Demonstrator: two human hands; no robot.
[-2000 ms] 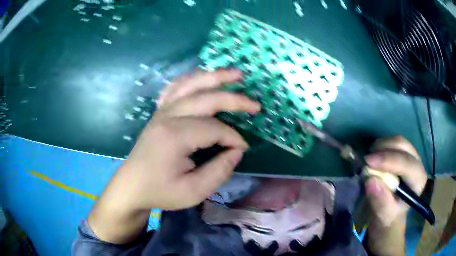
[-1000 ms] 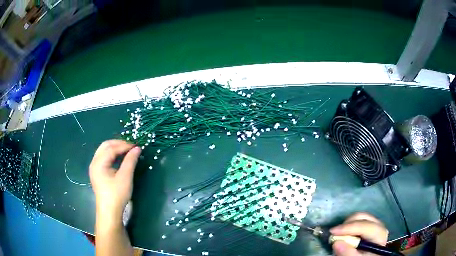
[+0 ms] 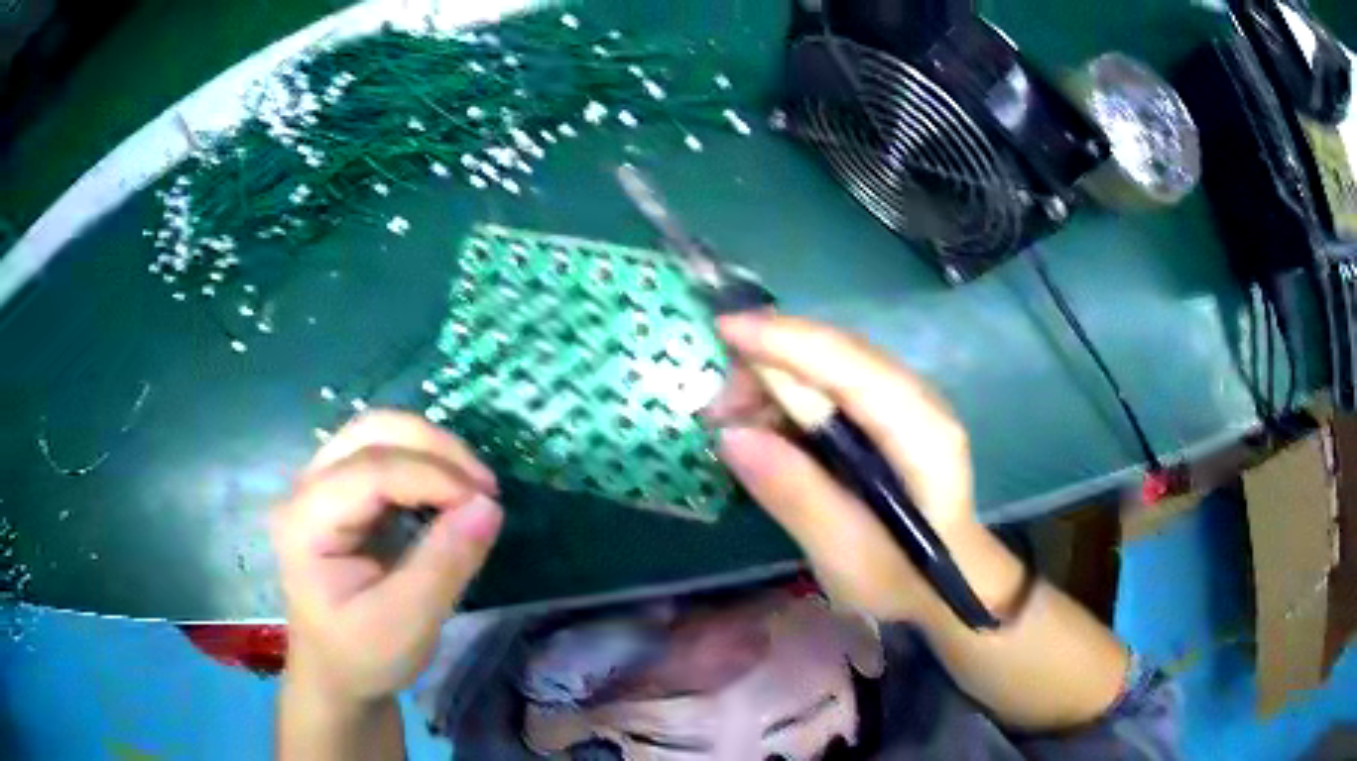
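Observation:
The green PCB panel (image 3: 581, 372) lies tilted on the bench with rows of dark spots and shiny pads. Thin wires trail from its left side, partly hidden behind my left hand. My right hand (image 3: 848, 461) grips the soldering iron (image 3: 878, 498); its metal tip points up and left over the panel's upper right edge. My right fingertips are at the panel's right edge; blur hides whether they touch it. My left hand (image 3: 380, 550) is at the panel's lower left corner, thumb and fingers pinched together. I cannot tell if a wire is between them.
A pile of green lead wires (image 3: 387, 119) with white ends lies at the back left. A black fan (image 3: 908, 134), a round silvery tub (image 3: 1139, 131) and black equipment (image 3: 1243, 164) stand at the right. Cardboard (image 3: 1287, 565) is below the bench edge. A person's face shows below.
My left hand has moved from the wire pile to the panel's lower left. The iron has swung from the panel's lower right to its upper right edge. The view has shifted.

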